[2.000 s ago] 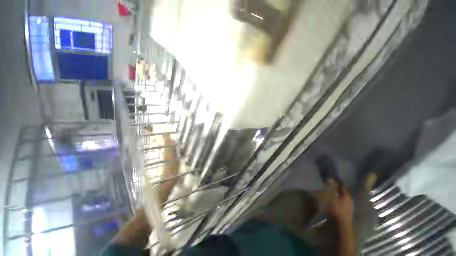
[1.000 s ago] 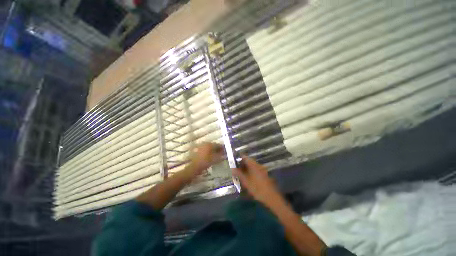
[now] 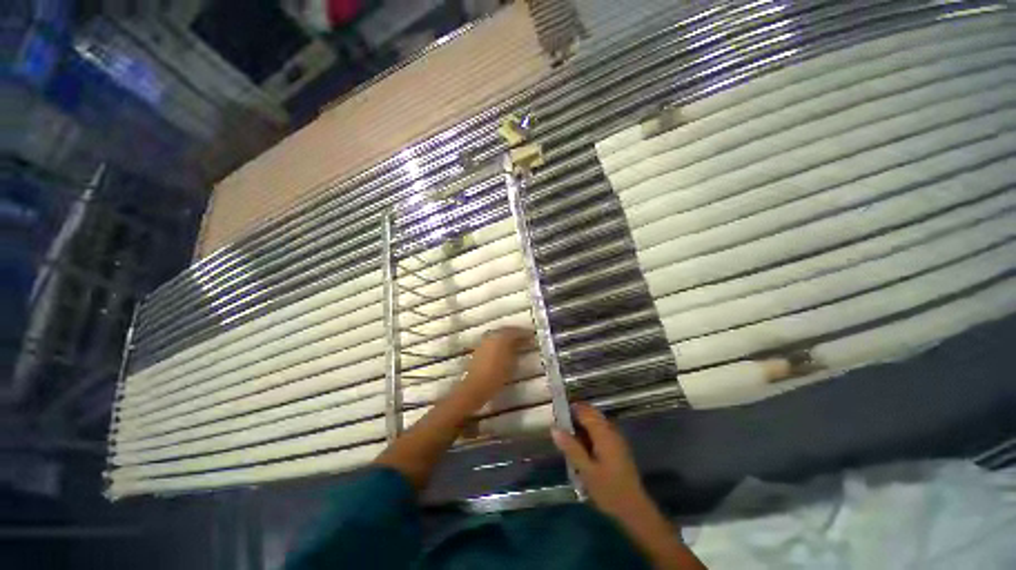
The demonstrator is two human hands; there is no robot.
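A silver ladder frame (image 3: 392, 334) lies over the pleat-setting rack (image 3: 602, 256), its two side rails crossing the rack's bars. A cream curtain (image 3: 267, 379) lies in parallel ridges between the bars, also under the frame. My left hand (image 3: 501, 359) reaches through the frame and rests on the cream ridges by the right rail; its fingertips are partly hidden and blurred. My right hand (image 3: 596, 445) holds the right rail near its front end. Small yellowish clips (image 3: 521, 154) sit at the frame's far end.
Another cream curtain (image 3: 824, 223) lies on the rack to the right, with tan bits on top. A beige-pink curtain (image 3: 379, 123) is at the back. White fabric (image 3: 880, 518) lies at the lower right, beyond a dark grey floor strip. Blurred equipment stands at the left.
The frame was upright at the left, then came down over the rack. Since then, my right hand has moved down the rail, and my left hand has moved slightly right over the ridges.
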